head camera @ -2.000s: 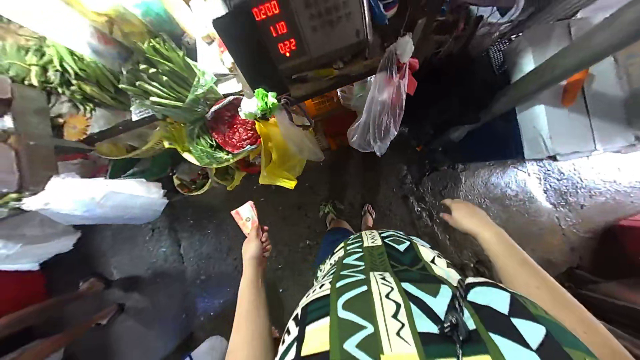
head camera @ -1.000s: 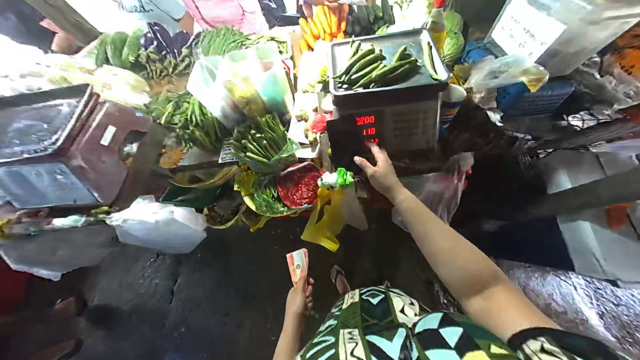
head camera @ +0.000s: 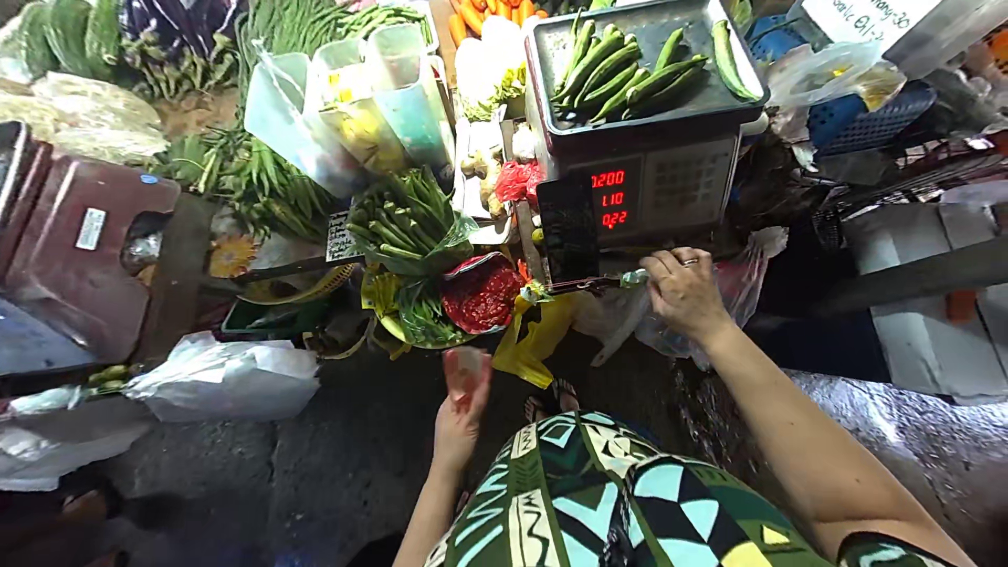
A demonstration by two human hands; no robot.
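My left hand (head camera: 459,417) holds a reddish paper banknote (head camera: 466,372), blurred, just below a bowl of red chili paste (head camera: 482,295). My right hand (head camera: 687,291) is at the stall's edge, its fingertips at a pale green-white plastic bag end (head camera: 632,278); whether they grip it is unclear. Above that hand stands a digital scale (head camera: 683,185) with lit red digits, its metal tray (head camera: 701,47) bearing several green okra-like pods (head camera: 618,75). A dark phone-like panel (head camera: 568,228) stands against the scale's left front.
Yellow plastic bags (head camera: 526,346) and clear bags (head camera: 748,276) hang from the stall's edge. Bundled green beans (head camera: 405,216), plastic containers (head camera: 354,110) and carrots (head camera: 496,12) lie to the left and behind. A white bag (head camera: 228,378) hangs at left, a maroon scale (head camera: 87,236) above it. White boxes (head camera: 906,299) stand right.
My right hand has moved from the wet floor side up to the scale's display, then down to the stall's edge. My left hand still holds the banknote, now nearer the bowl. The view has shifted.
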